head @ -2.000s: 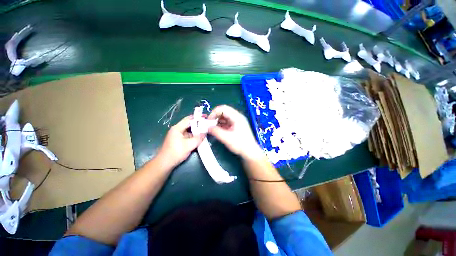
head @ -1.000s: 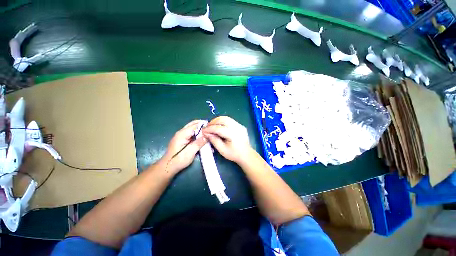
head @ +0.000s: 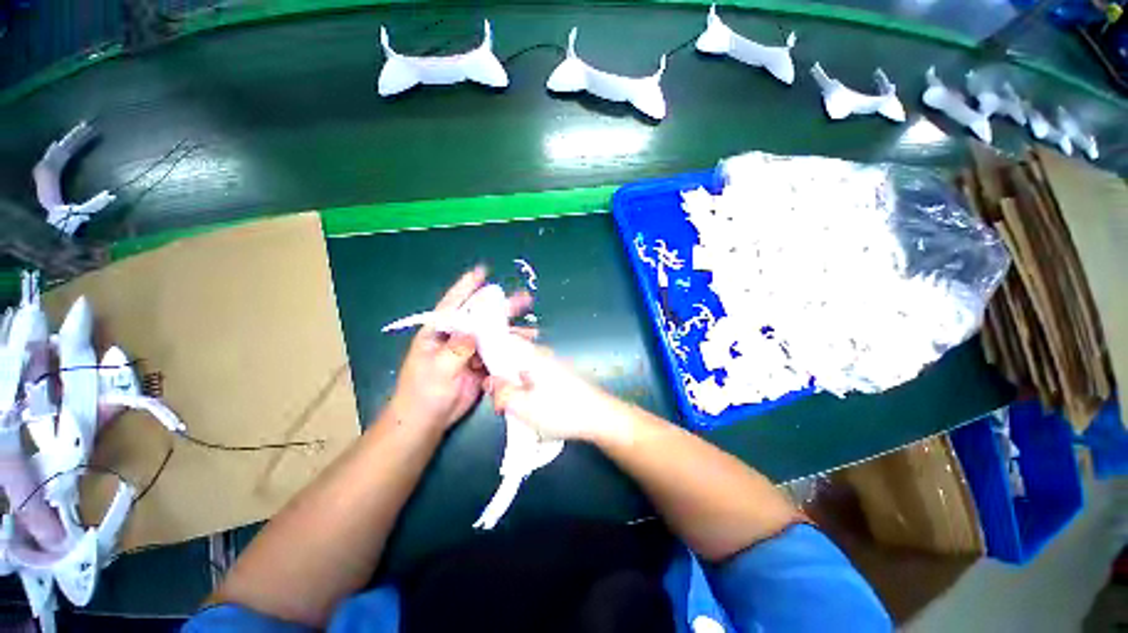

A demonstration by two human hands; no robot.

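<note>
A curved white housing point(head: 492, 331) is held above the dark green bench mat, in front of me. Its upper end has a thin point reaching left, and its lower forked end hangs below my hands. My left hand point(head: 442, 359) holds it from the left near the upper end, fingers spread behind it. My right hand point(head: 544, 393) grips its middle from the right. A tiny white curly clip point(head: 529, 275) lies on the mat beyond my hands. Any small fitting between my fingers is hidden.
A blue tray point(head: 628, 208) at right holds a heap of small white parts point(head: 804, 272) and a clear bag. Cardboard dividers point(head: 1051, 284) stand farther right. Piled housings point(head: 77, 371) lie on a cardboard sheet point(head: 235, 297) at left. Housings point(head: 443, 71) lie along the green belt point(head: 322, 136).
The housing has been turned over and now shows its smooth outer side with its pointed end to the left. My left fingers have spread and my right hand has moved down to its middle.
</note>
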